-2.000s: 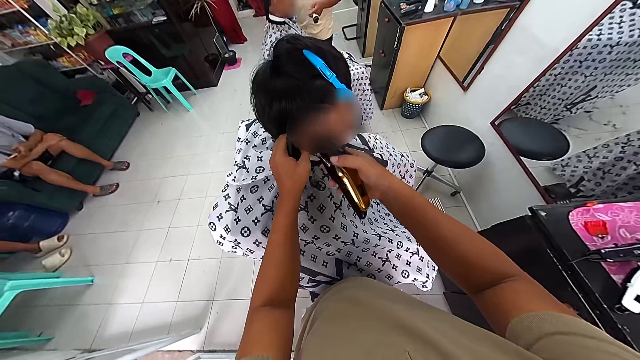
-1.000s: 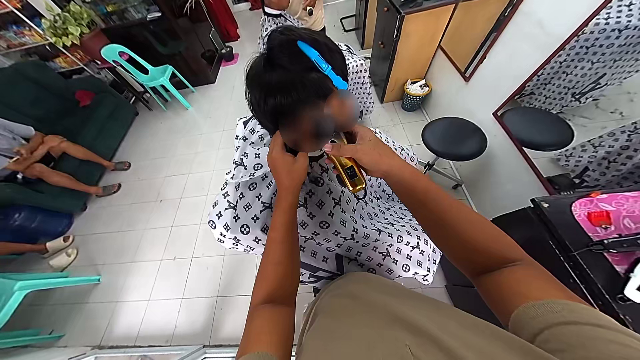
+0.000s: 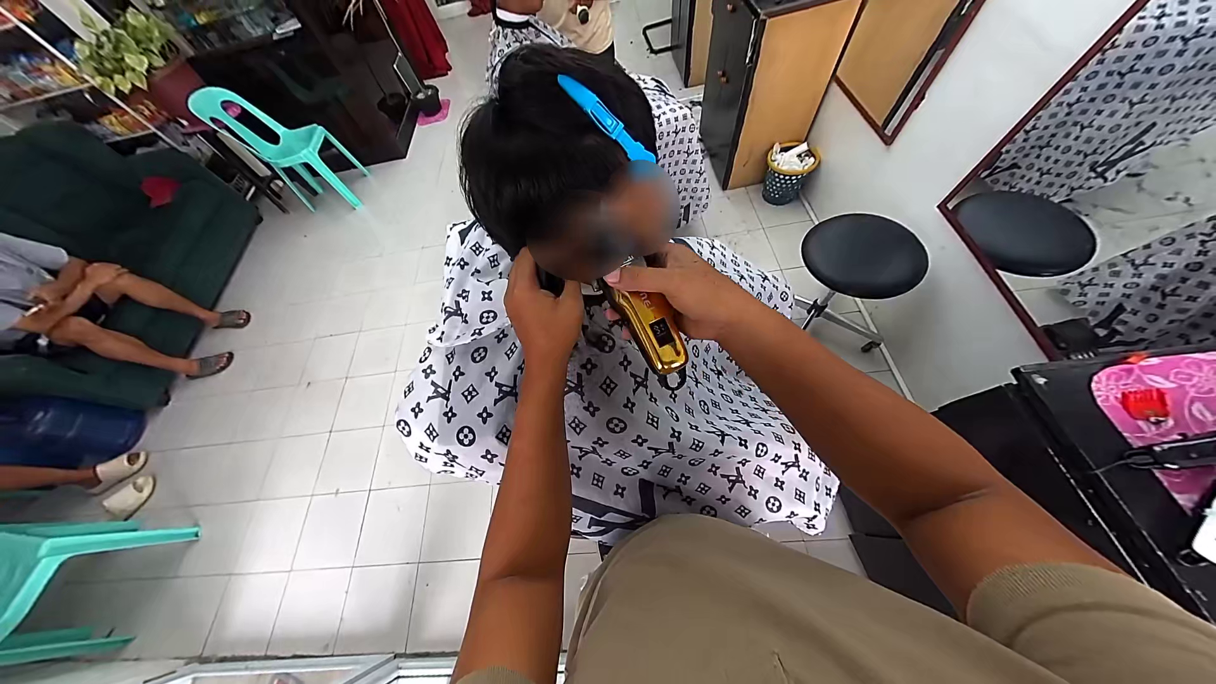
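Observation:
A person sits in front of me under a white patterned barber cape, with a blue hair clip in the dark hair. My right hand grips a gold hair clipper, its blade end up at the lower edge of the head and its display end toward me. My left hand is beside it at the lower left of the head, its fingers closed around a dark object, perhaps a comb, mostly hidden by the fingers.
To the right stand a black round stool, a small waste basket and a black counter. At left are a turquoise plastic chair and a green sofa with a seated person. Another caped person sits beyond the head.
The gold clipper has turned in my right hand since two seconds ago, so its display now shows. My left hand stays at the lower left of the head.

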